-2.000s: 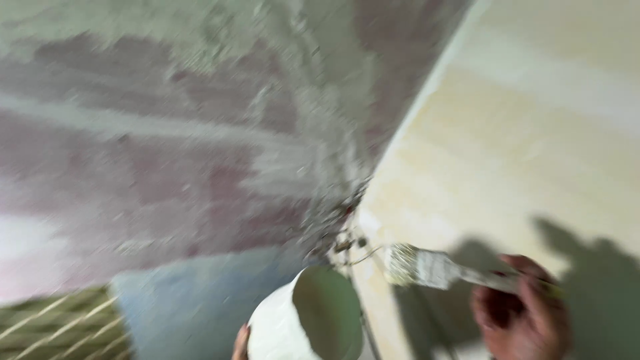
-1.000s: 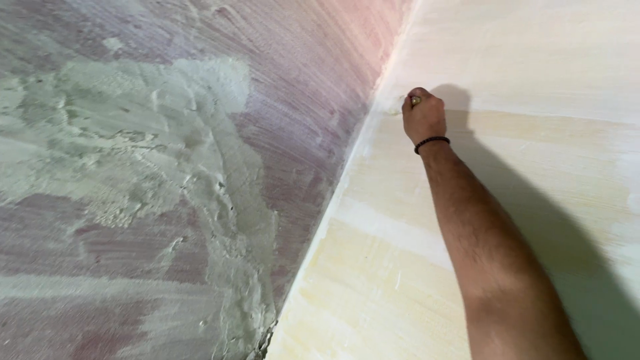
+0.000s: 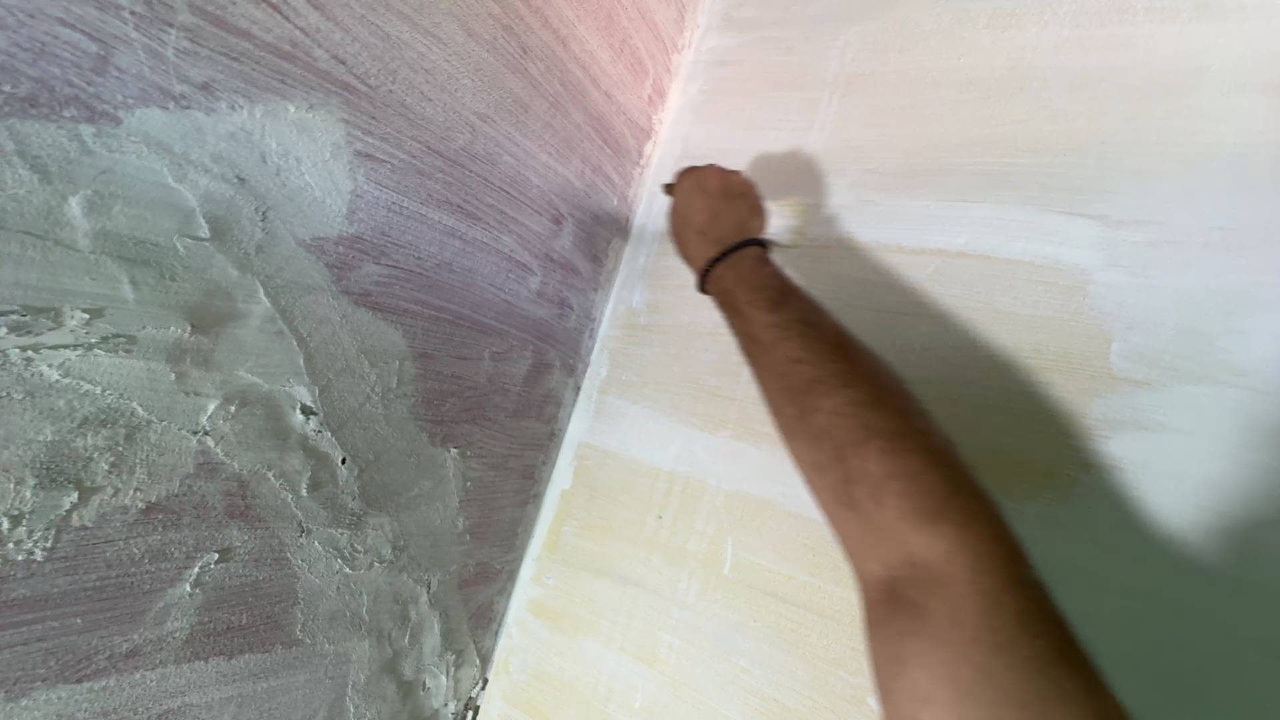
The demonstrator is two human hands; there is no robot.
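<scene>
My right hand (image 3: pixel 716 218), with a dark bracelet (image 3: pixel 733 262) at the wrist, is raised against the pale wall (image 3: pixel 700 560), just right of the corner. Its fingers are closed around the handle of a paintbrush; only a dark handle tip (image 3: pixel 669 188) sticks out at the left of the fist, and the bristles are hidden behind the hand. White strokes of paint (image 3: pixel 960 228) run over the yellowish surface beside the hand. My left hand is out of view.
On the left is a purple wall (image 3: pixel 480 300) with rough grey-green plaster patches (image 3: pixel 370 400). The corner line runs from top centre down to the lower left. A shadow of my arm (image 3: pixel 960 360) falls on the pale wall.
The right hand, low beside a white bucket with the brush two seconds ago, is now up on the pale wall. The view has shifted, and the bucket and left hand have left it.
</scene>
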